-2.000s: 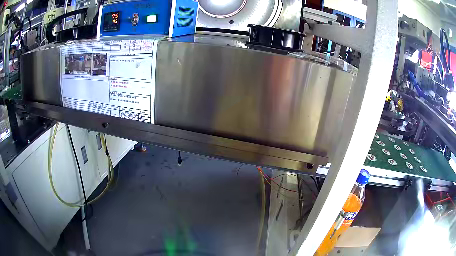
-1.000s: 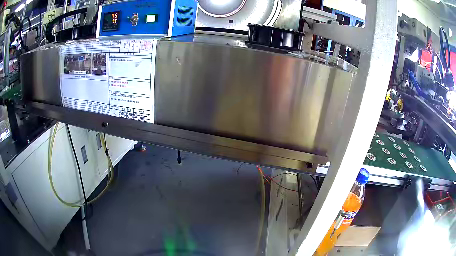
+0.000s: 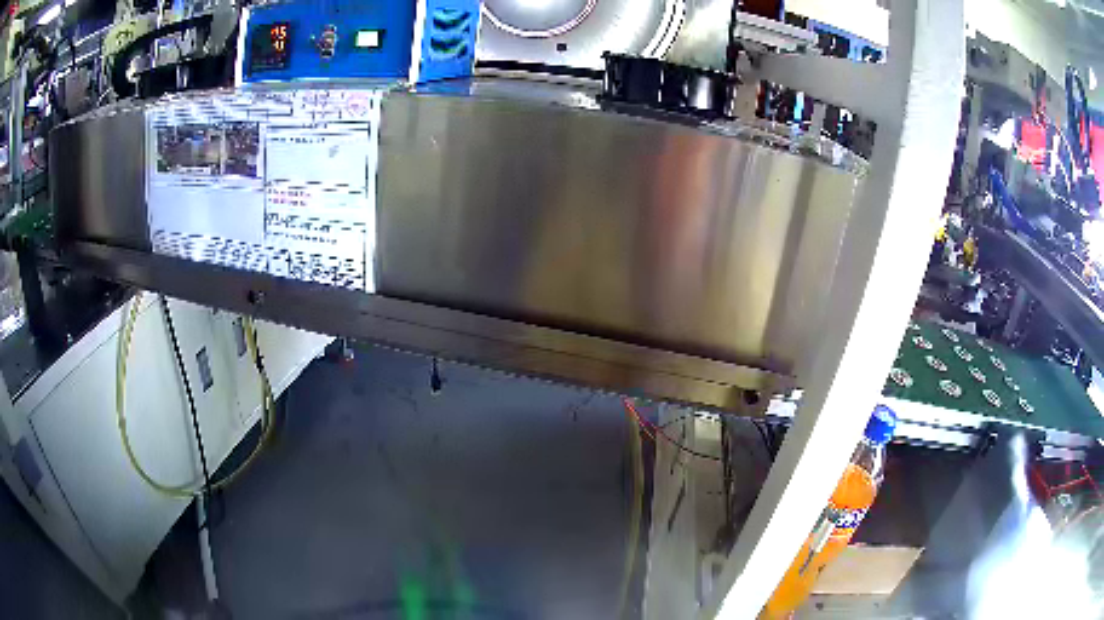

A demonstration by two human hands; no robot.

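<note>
Neither of my hands is in the picture. A wide brushed steel machine housing (image 3: 605, 230) lies in front of me. A white instruction sheet (image 3: 317, 194) with photos and text is on its front at the left. A blue control box (image 3: 327, 46) with red digits and a lit switch stands on top, cut off by the upper edge. A silver disc with rings (image 3: 545, 46) is right of it, partly cut off. A low black round fixture (image 3: 668, 85) sits right of the disc.
A white slanting post (image 3: 866, 279) crosses the right side. An orange drink bottle (image 3: 835, 515) stands beside it. A green conveyor belt (image 3: 1051, 385) at right carries rows of small pale round parts. A yellow hose (image 3: 124, 412) loops by a white cabinet (image 3: 109, 448). Brown cardboard (image 3: 866, 569) is behind the bottle.
The small round parts on the green belt have shifted slightly to the right. Otherwise the view is almost the same.
</note>
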